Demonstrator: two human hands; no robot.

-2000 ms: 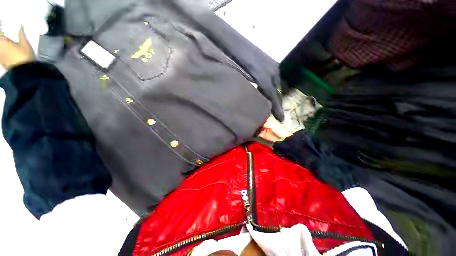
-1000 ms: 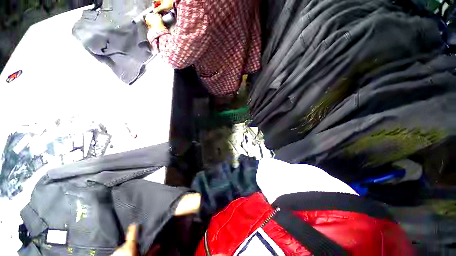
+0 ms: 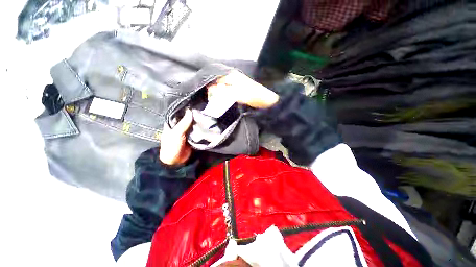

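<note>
A grey denim jacket [image 3: 99,151] lies front up with its collar [image 3: 70,86] at the left. A black hang tag with a white panel [image 3: 107,108] lies near the collar. The hem [image 3: 249,136] is folded back and its dark inside shows. My left hand [image 3: 176,140] grips the hem edge nearer the collar. My right hand [image 3: 239,89] is inside the opening at the far side, with fingers at a white label [image 3: 218,108]. Its fingertips are blurred, and I cannot tell how firmly it holds the label.
Loose tags [image 3: 169,18] lie on the white table [image 3: 229,26] beyond the jacket, with a clear-looking plastic heap [image 3: 57,15] at upper left. Dark garments [image 3: 407,99] hang at the right. Part of another person's checked clothing [image 3: 334,13] shows at the top.
The view has swung back from the right-hand side to the jacket. The hem, flat two seconds ago, is now folded open. Both hands are now together at it.
</note>
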